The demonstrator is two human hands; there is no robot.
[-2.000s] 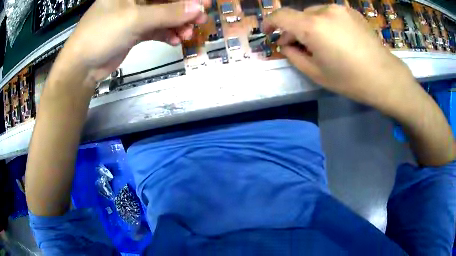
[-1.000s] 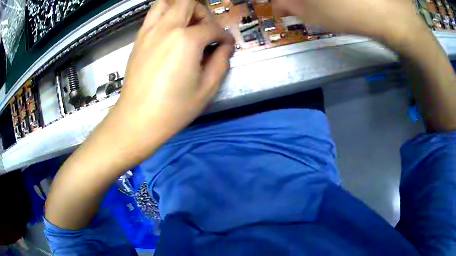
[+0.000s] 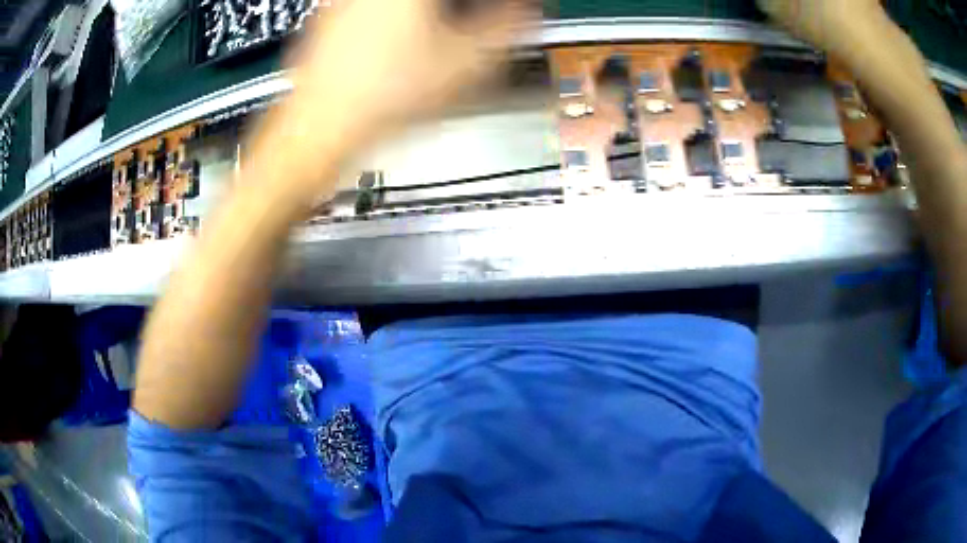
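An orange-brown circuit board panel [image 3: 695,122] with small dark and silver components lies on the conveyor in front of me. My left hand [image 3: 408,64] is strongly blurred above the conveyor, left of the panel, near the top edge; its fingers are not clear. My right hand [image 3: 816,13] is at the top edge over the green surface, partly cut off, beyond the panel's far right side. Neither hand touches the panel. I cannot tell whether either hand holds something.
A dark tray [image 3: 251,27] of loose white-silver pieces and a clear plastic bag [image 3: 143,27] lie on the green surface. Another board panel [image 3: 155,182] is at left, one more at right. The metal rail [image 3: 509,249] runs nearest me, above a blue bin [image 3: 278,377] with loose metallic parts.
Both hands have moved off the boards towards the far side. The view has shifted, showing the panel and the tray more fully.
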